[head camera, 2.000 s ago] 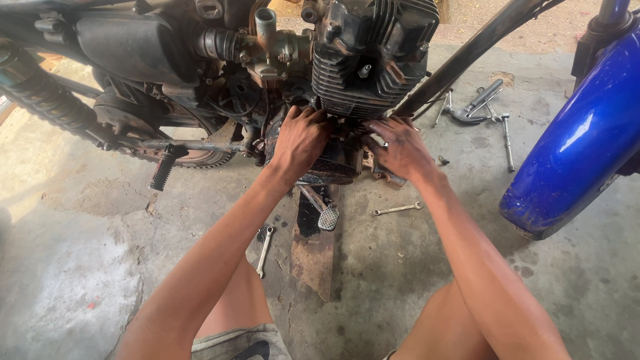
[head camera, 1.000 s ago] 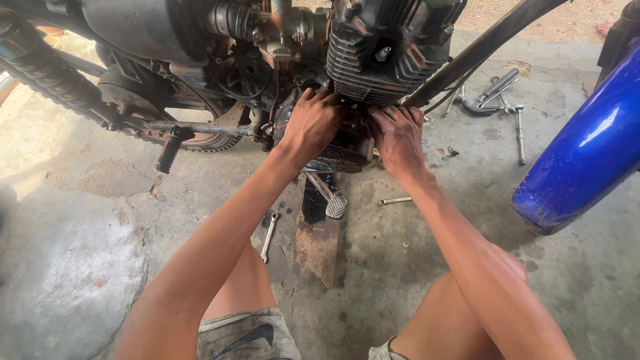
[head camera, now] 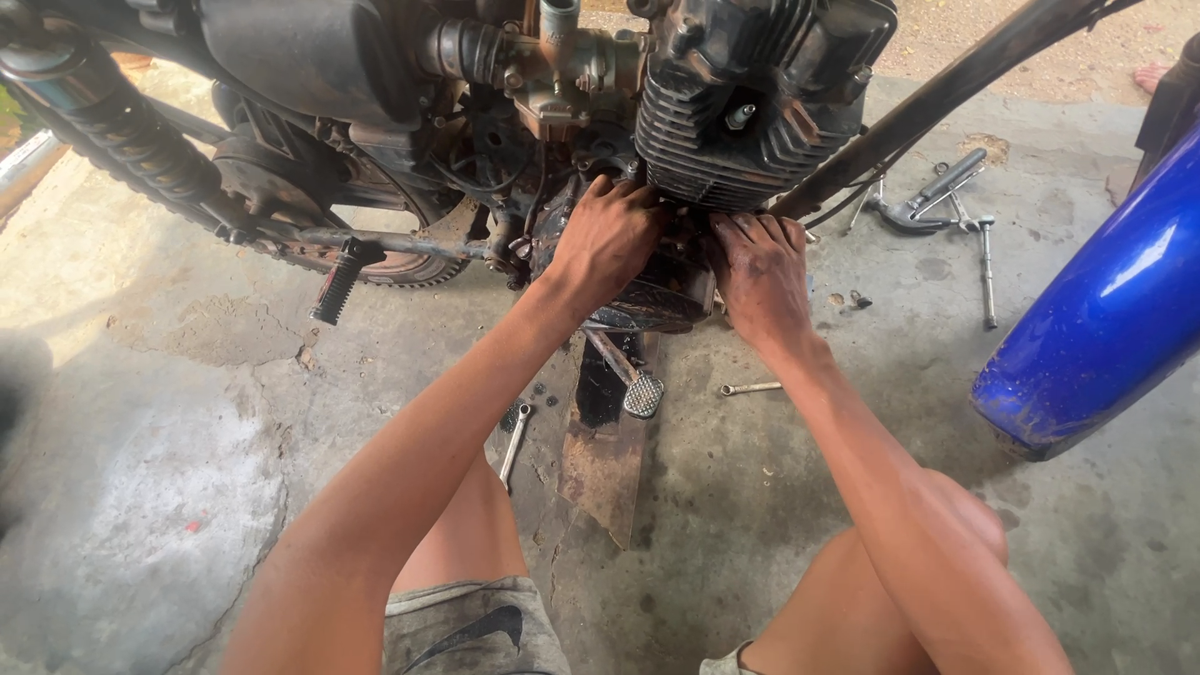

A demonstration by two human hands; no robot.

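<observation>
My left hand point(head camera: 609, 230) rests on the upper left of the motorcycle's crankcase point(head camera: 670, 286), its fingers curled over the top edge below the finned engine cylinder point(head camera: 717, 155). On the crankcase's right side is my right hand point(head camera: 761, 267), palm down, fingertips tucked under the cylinder fins. Both sets of fingertips are partly hidden, so whether either grips a part is unclear. A spark plug point(head camera: 741, 116) sits in the cylinder head. Left of the cylinder is the carburetor point(head camera: 561, 98). The brake pedal point(head camera: 644, 396) sticks out below the crankcase, over a stained board point(head camera: 605, 469).
Combination wrenches lie on the concrete floor, one point(head camera: 515, 445) by my left knee, another point(head camera: 750, 387) near my right forearm. A hammer point(head camera: 923, 202) and a socket wrench point(head camera: 988, 272) lie at right, beside a blue fender point(head camera: 1097, 328). A footpeg point(head camera: 342, 281) projects at left.
My right hand has moved closer to the cylinder's underside and its fingers are now tucked in there. My left hand stays on the crankcase. The view has shifted somewhat.
</observation>
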